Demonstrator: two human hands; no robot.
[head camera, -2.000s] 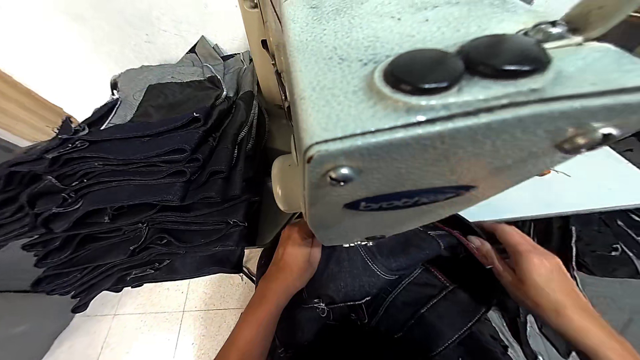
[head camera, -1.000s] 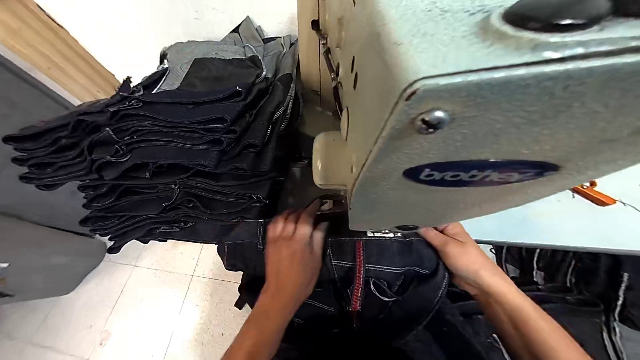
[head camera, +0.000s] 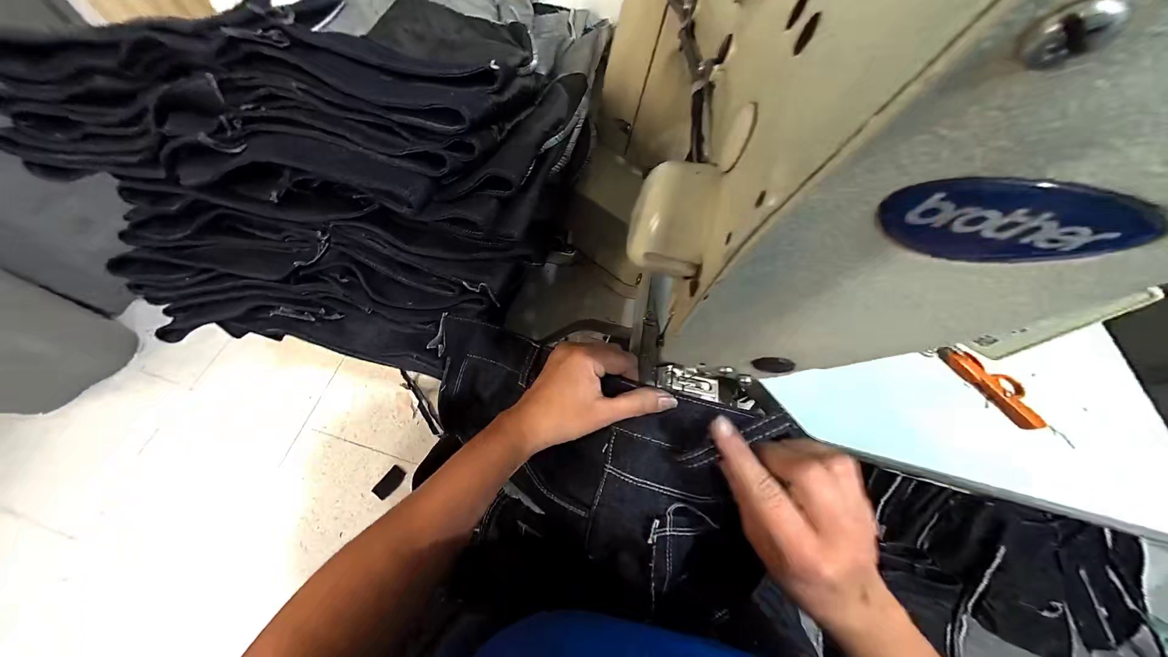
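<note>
A dark denim garment (head camera: 630, 474) with pale topstitching lies with its upper edge at the needle area of a Brother sewing machine (head camera: 821, 274). My left hand (head camera: 584, 388) holds that edge just left of the presser foot (head camera: 650, 351), thumb on top pointing right and fingers curled beyond the edge. On the right, my right hand (head camera: 803, 511) rests on the denim, its index finger extended towards the edge and the other fingers bent. A metal plate (head camera: 693, 383) shows beside the foot. The needle tip is hidden.
A tall stack of folded dark denim pieces (head camera: 319, 182) stands at left. Orange thread snips (head camera: 995, 388) lie on the white tabletop (head camera: 912, 429) at right. More dark denim (head camera: 1004, 566) hangs below the table edge. A dark scrap (head camera: 389, 482) lies on the tiled floor.
The denim's red-stitched strip, seen between my hands a second ago, is out of sight; a stitched pocket area shows there now. My right hand has come down onto the denim's front. The view is closer.
</note>
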